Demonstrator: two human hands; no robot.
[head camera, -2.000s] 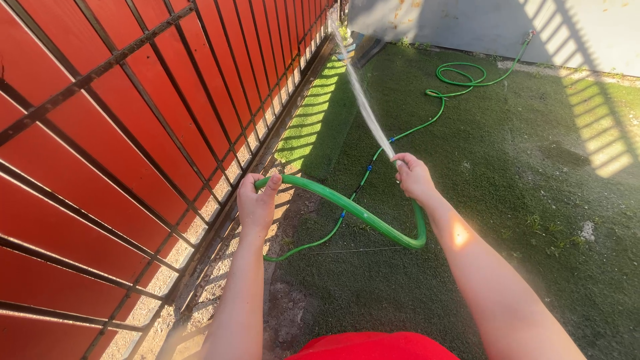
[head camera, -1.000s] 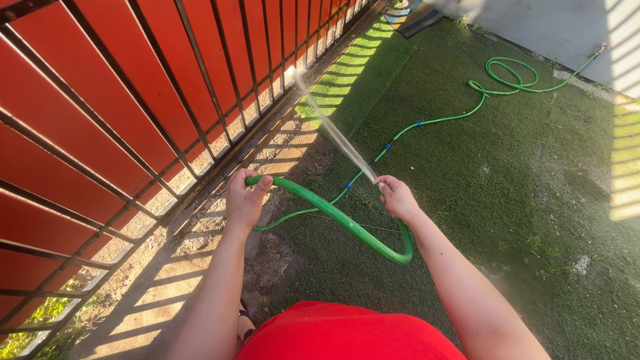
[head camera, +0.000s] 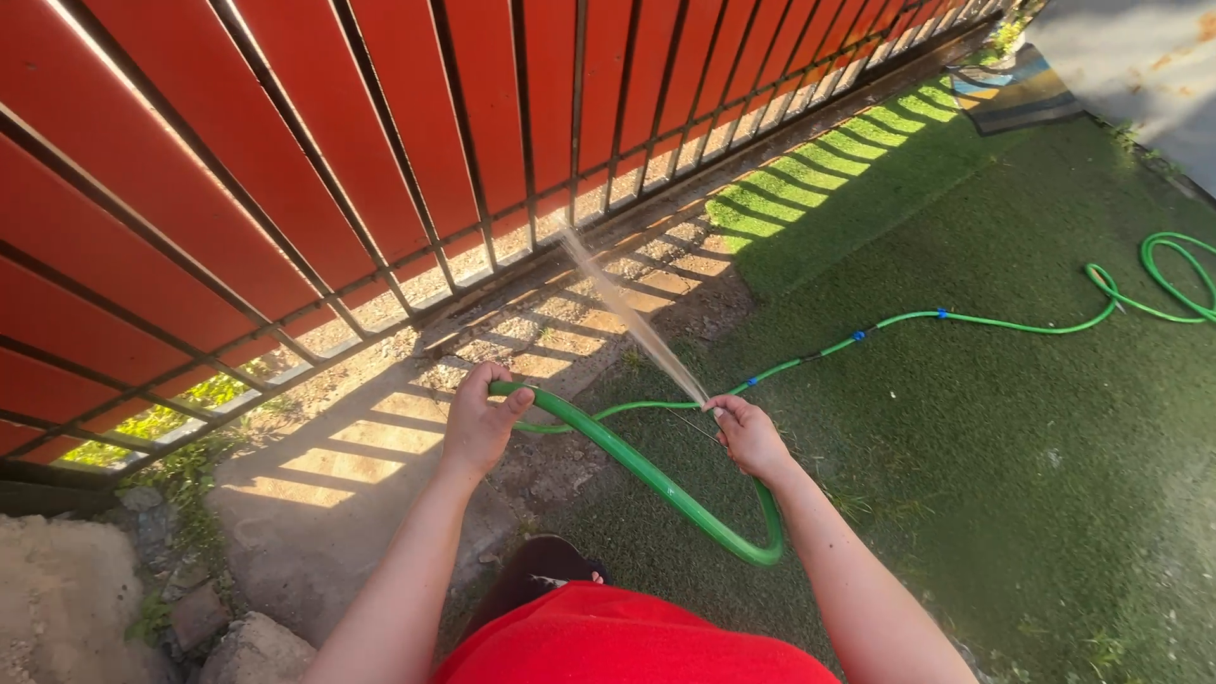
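Note:
A green garden hose hangs in a curved loop between my two hands. My left hand is closed around one part of it, thumb on top. The mouth of the hose is in my right hand, whose fingers pinch the end and mostly cover it. From there a fan of water shoots up and left toward the foot of the barred metal fence. Beyond my hands, more green hose with blue bands lies across the artificial turf.
Red panels back the fence bars. Broken concrete and soil run along its foot, with large stones at the lower left. A striped mat lies at the upper right, near a grey wall or slab. My shoe shows below.
The view has swung left along the fence. The water, earlier aimed farther up the fence line, now lands at a nearer part of the fence foot. Both hands keep their hold on the hose.

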